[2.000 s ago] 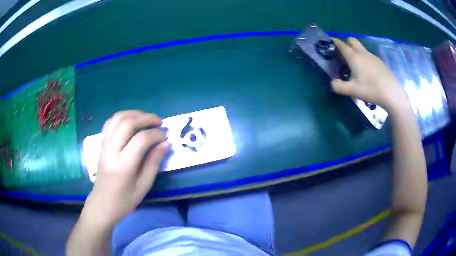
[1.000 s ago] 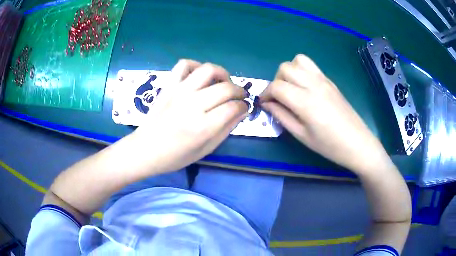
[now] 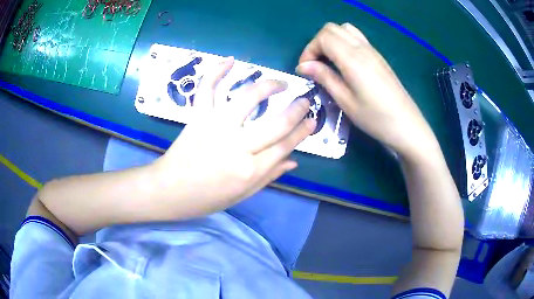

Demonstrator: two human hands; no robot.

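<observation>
A flat silver fixture plate [image 3: 158, 106] with three round cutouts lies on the dark green surface in front of me, slightly tilted in view. My left hand [image 3: 234, 131] lies spread over its middle, fingers apart, fingertips at the right-hand cutout; it covers part of the middle cutout. My right hand [image 3: 357, 87] is just above the plate's right end, thumb and forefinger close together; whether a small part is between them cannot be seen. The left cutout shows a small ring at its centre.
Reddish ring parts [image 3: 114, 7] and a browner heap [image 3: 24, 26] lie on the bright green mat [image 3: 76, 55] at far left. One loose ring [image 3: 165, 18] is beside it. Stacked fixtures [image 3: 468, 131] stand at right, beside a glossy clear pack [image 3: 506, 184].
Since one second ago, my right hand has moved off the cutout, up and away from my left fingertips. My left hand has spread flatter over the plate. The view has shifted and turned.
</observation>
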